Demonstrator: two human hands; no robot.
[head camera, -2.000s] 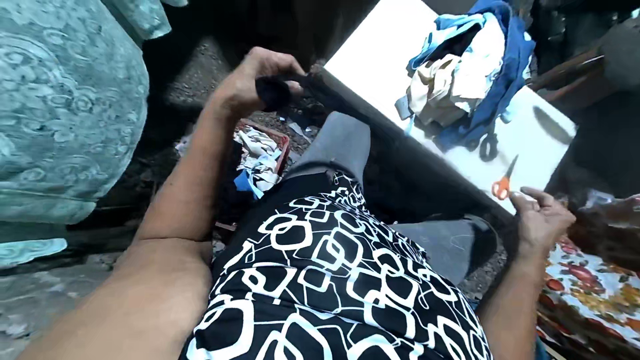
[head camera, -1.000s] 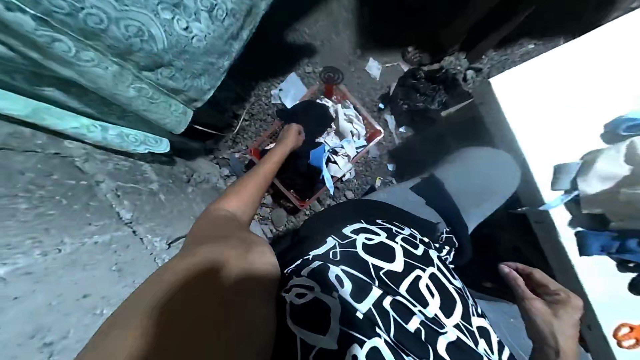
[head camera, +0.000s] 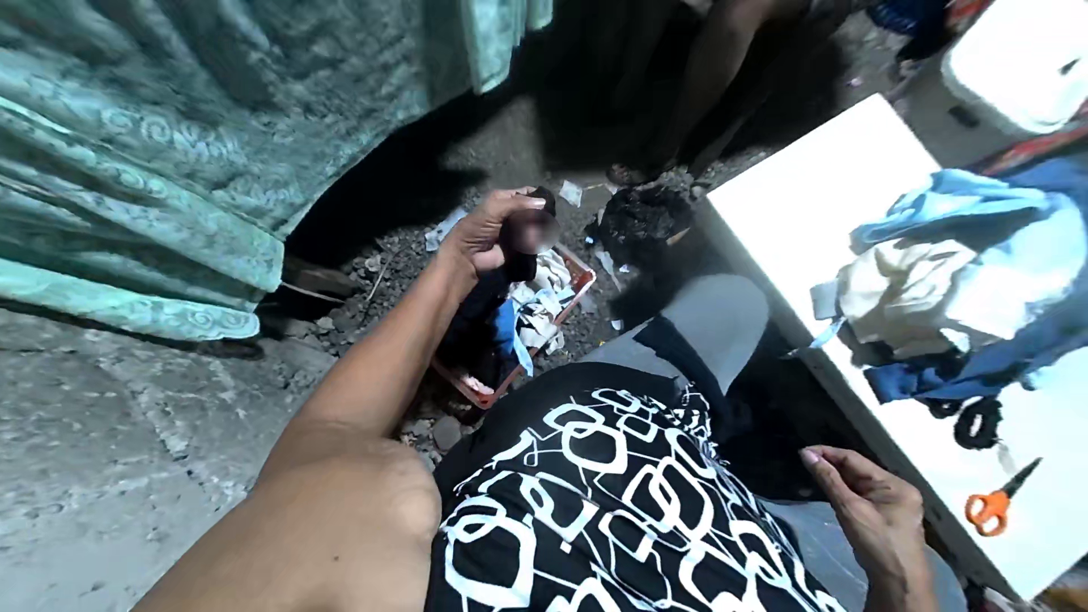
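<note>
My left hand (head camera: 489, 229) grips a dark piece of cloth (head camera: 529, 229) above an orange-red crate (head camera: 580, 289) on the ground. Dark, white and blue fabric scraps (head camera: 540, 316) fill the crate. My right hand (head camera: 875, 501) hovers beside the white tabletop's near edge, its fingers curled; whether anything thin is between them I cannot tell. On the white tabletop (head camera: 790, 187) lies a pile of blue and cream cloth (head camera: 909, 289). Near it are a black hair-tie-like ring (head camera: 977, 422) and orange-handled scissors (head camera: 988, 512).
A green patterned curtain (head camera: 170, 161) hangs at the upper left over a cracked concrete slab (head camera: 110, 442). A black plastic bag (head camera: 643, 223) lies on the gravel beyond the crate. Another person's leg (head camera: 722, 59) shows at the top, and a white seat-like object (head camera: 1020, 64) stands upper right.
My left hand went from beside the table down to the crate, and is now raised a little above it with dark cloth. My right hand stays by the table edge. The view has turned.
</note>
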